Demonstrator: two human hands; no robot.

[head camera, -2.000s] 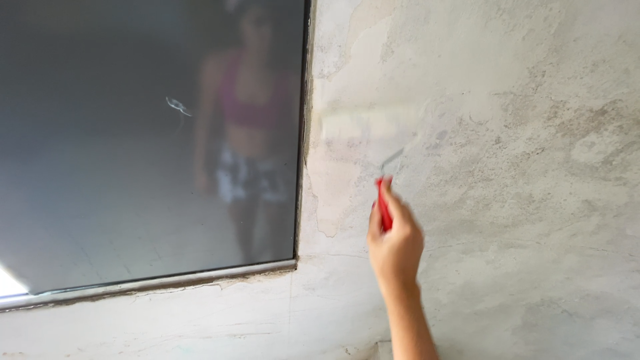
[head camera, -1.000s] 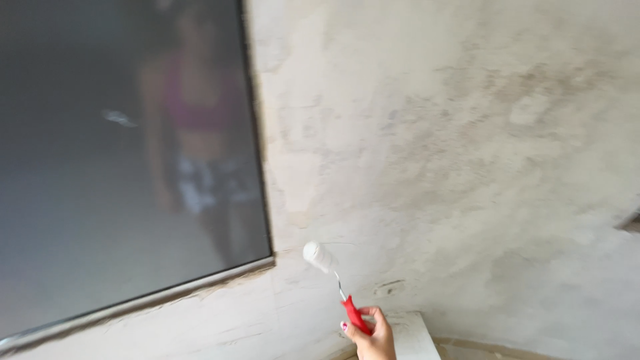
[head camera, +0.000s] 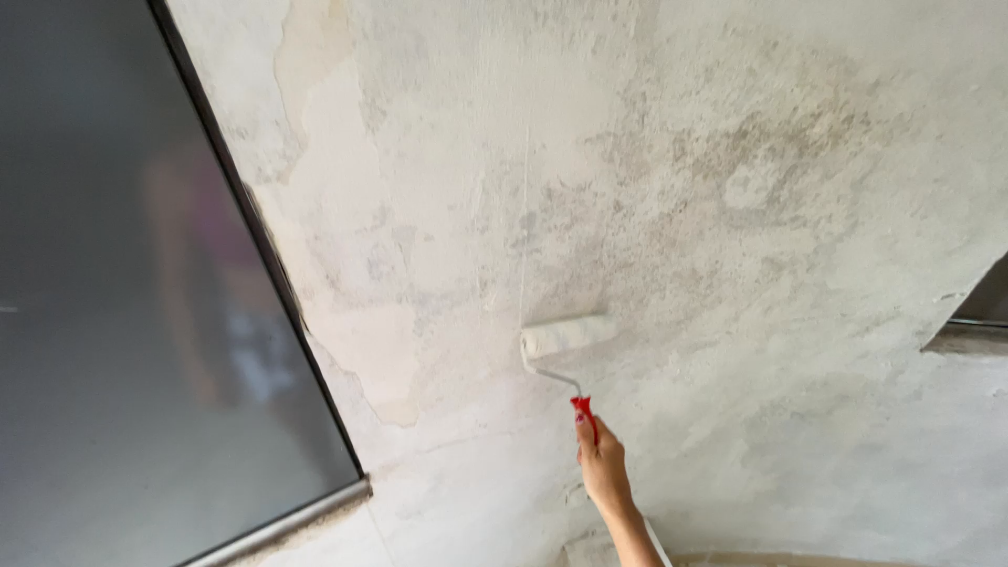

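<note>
My right hand grips the red handle of a small paint roller at the lower middle of the view. The roller's white sleeve lies against the stained, patchy plaster wall, and a thin line of wet-looking paint runs upward from its left end. A bent metal rod joins the sleeve to the handle. Dark mould-like stains mark the wall above and to the right of the roller. My left hand is out of view.
A dark glass pane in a metal frame fills the left side, with a person's reflection in it. At the right edge is a dark recessed opening. Part of a white object's edge shows beside my forearm at the bottom.
One second ago the roller was low, held off to the right of the pane's corner; now its sleeve is on the wall, higher up. The view has shifted to the right.
</note>
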